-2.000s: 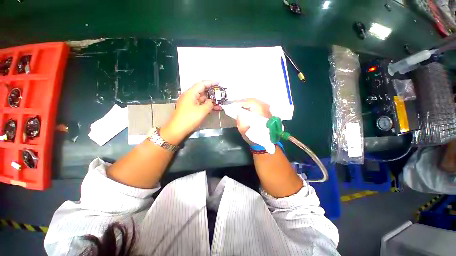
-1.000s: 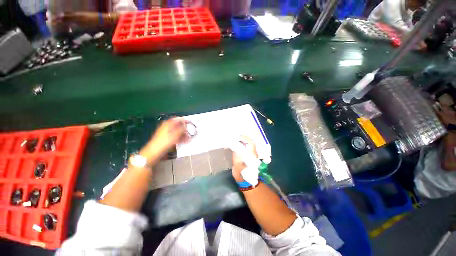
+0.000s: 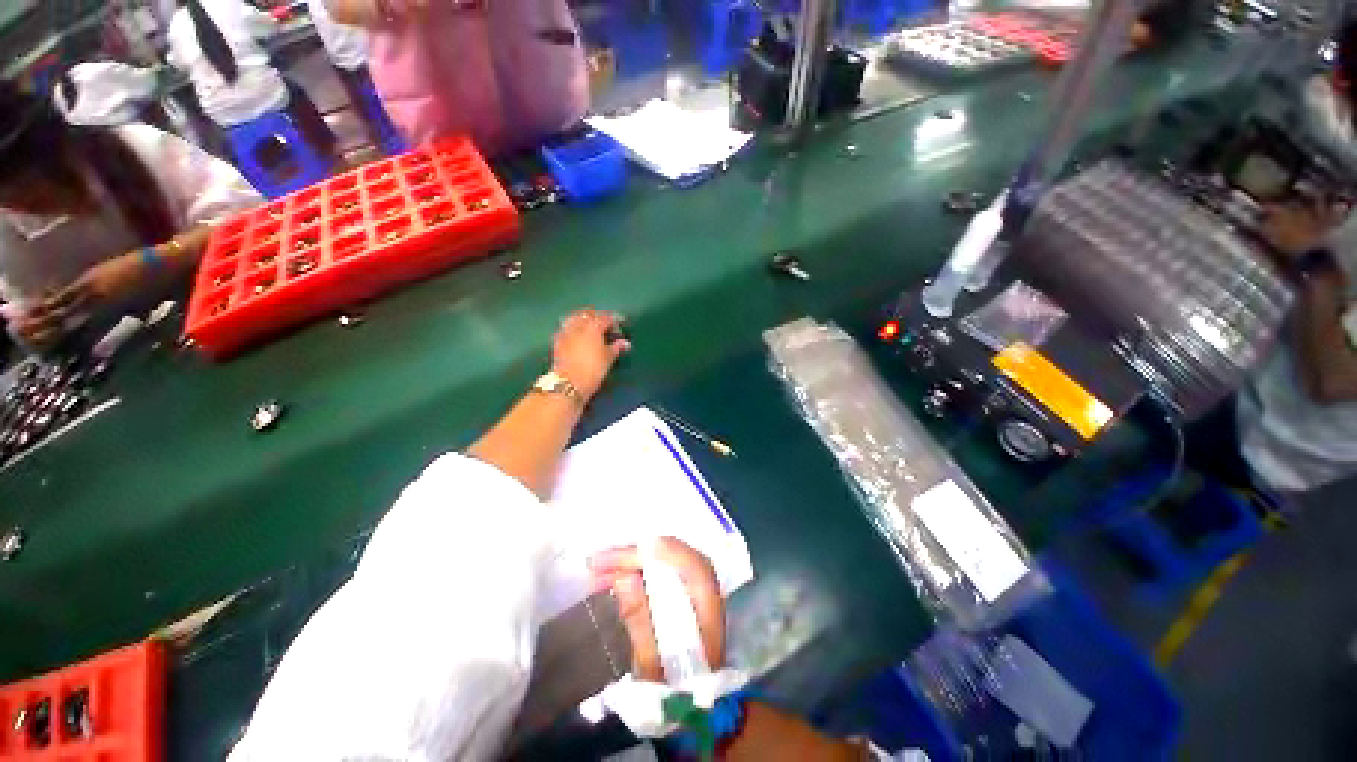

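Observation:
My left hand [image 3: 589,354] is stretched out over the green table surface beyond the white paper sheet [image 3: 633,484]. Its fingers are closed around a small dark module [image 3: 616,337], mostly hidden by them. My right hand [image 3: 670,603] is above the near part of the sheet and holds the white dispensing syringe [image 3: 673,610]. The syringe's green adapter [image 3: 689,721] shows at my wrist. A blue line [image 3: 695,479] runs along the sheet's right side.
A thin dark tool [image 3: 697,433] lies beyond the sheet. A plastic-wrapped strip [image 3: 893,462] and black controller [image 3: 1012,390] are at right. Modules [image 3: 789,267] lie across the green surface. Red trays [image 3: 357,238] are at far left and near left [image 3: 90,707]. Other people are around the table.
My left hand has moved from over the sheet forward onto the far green surface with the module. The view has tilted up and turned. My right hand keeps the syringe.

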